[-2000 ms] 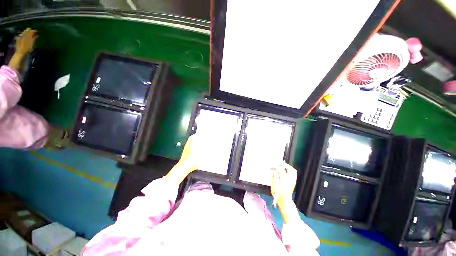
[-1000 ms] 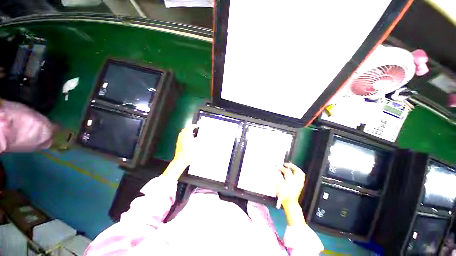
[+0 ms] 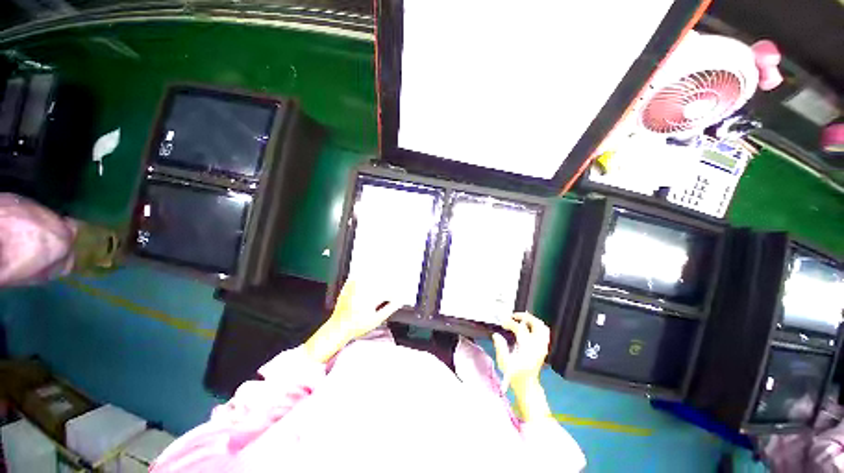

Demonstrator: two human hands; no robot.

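A black foam tray (image 3: 430, 322) lies in front of me with two screens side by side, a left screen (image 3: 393, 242) and a right screen (image 3: 483, 259), both white with reflected light. My left hand (image 3: 359, 312) lies over the lower left corner of the tray and the left screen's near edge. My right hand (image 3: 524, 345) is at the tray's lower right corner, fingers bent. Glare makes it hard to tell whether either hand grips anything. No stylus can be made out in my right hand.
A large light panel (image 3: 518, 83) stands behind the tray. Other trays of dark screens stand left (image 3: 199, 180) and right (image 3: 639, 305), another far right. A fan (image 3: 689, 97) and calculator (image 3: 711, 181) are at back right. Another person's sleeve (image 3: 32, 240) is at left.
My left hand has moved from the tray's left side down to its near left corner. My right hand stays near the lower right corner. The other person's hand at far left has gone from view.
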